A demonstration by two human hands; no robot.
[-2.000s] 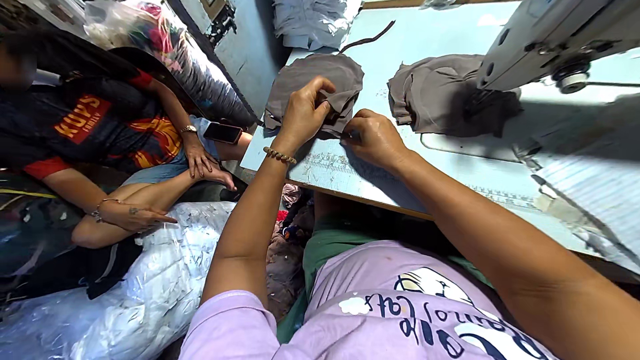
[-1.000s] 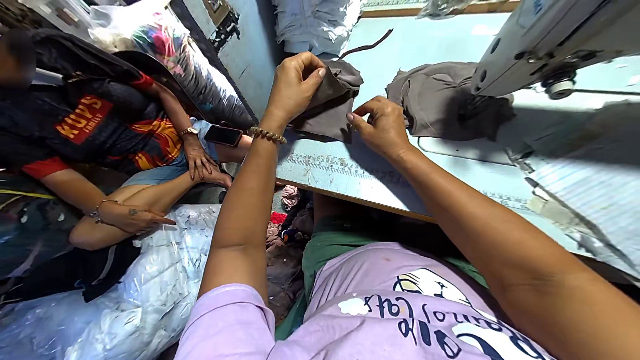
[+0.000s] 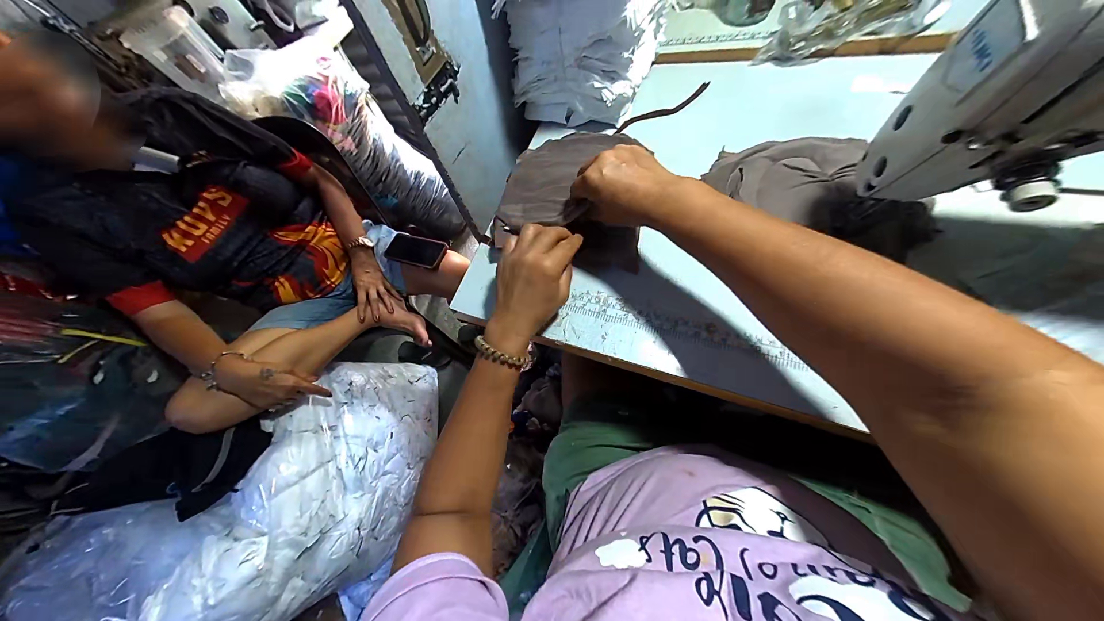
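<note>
A piece of grey-brown fabric [image 3: 543,177] lies at the left end of the pale blue sewing table [image 3: 673,323]. My left hand [image 3: 536,274], with a beaded bracelet at the wrist, pinches the near edge of this fabric. Above and to its right, my right hand [image 3: 623,183] is closed on the same fabric, its fingertips mostly hidden. More grey-brown fabric [image 3: 776,172] lies bunched to the right, partly under the head of a sewing machine [image 3: 957,112]. A thin dark strip [image 3: 664,112] extends beyond the piece in my hands.
A stack of white cloth [image 3: 573,60] stands behind the fabric. A person [image 3: 216,224] sits at the left with a phone [image 3: 416,251] on the thigh. Large plastic bags of white material [image 3: 319,483] fill the lower left. The table's wooden edge [image 3: 707,392] runs before my lap.
The fabric that my left hand held raised one second ago now lies lower on the table. My left hand has come down to its near edge, and my right hand has moved up and left onto it.
</note>
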